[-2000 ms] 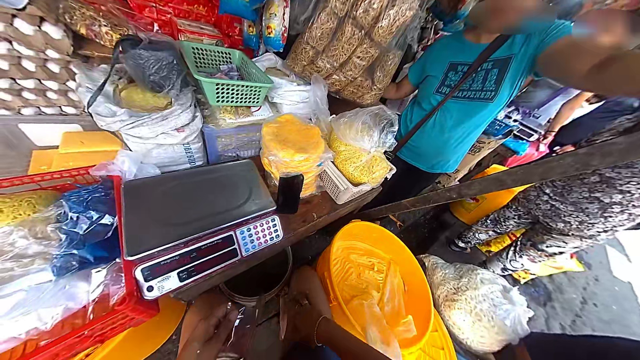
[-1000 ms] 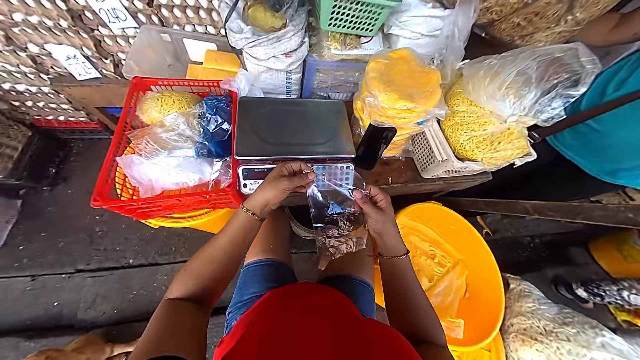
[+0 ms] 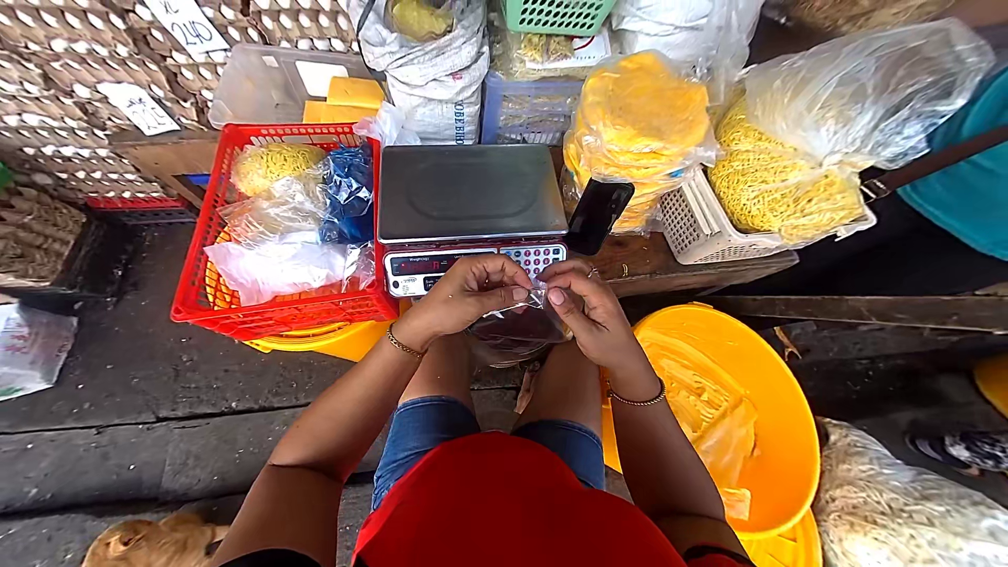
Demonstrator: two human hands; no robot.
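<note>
My left hand (image 3: 475, 295) and my right hand (image 3: 591, 311) pinch the top of a clear plastic bag (image 3: 520, 324) between them, fingertips almost meeting. The bag hangs above my knees, with dark reddish contents or background showing through; which of the two I cannot tell. Just beyond my hands stands a digital weighing scale (image 3: 472, 193) with a bare metal pan, its keypad partly behind my fingers. A black phone (image 3: 599, 216) leans at the scale's right corner.
A red plastic crate (image 3: 189, 260) of bagged goods stands left. Stacked yellow wrappers (image 3: 642, 118) and a white basket (image 3: 693, 224) of bagged yellow noodles (image 3: 776, 181) lie right. Below are a yellow tub (image 3: 787, 441) and a noodle sack (image 3: 906, 496). A dog (image 3: 150, 542) is bottom left; a person stands right.
The view has swung down and left since two seconds ago. One second ago the bag hung flat between my hands; now my fingertips are closer together at its top.
</note>
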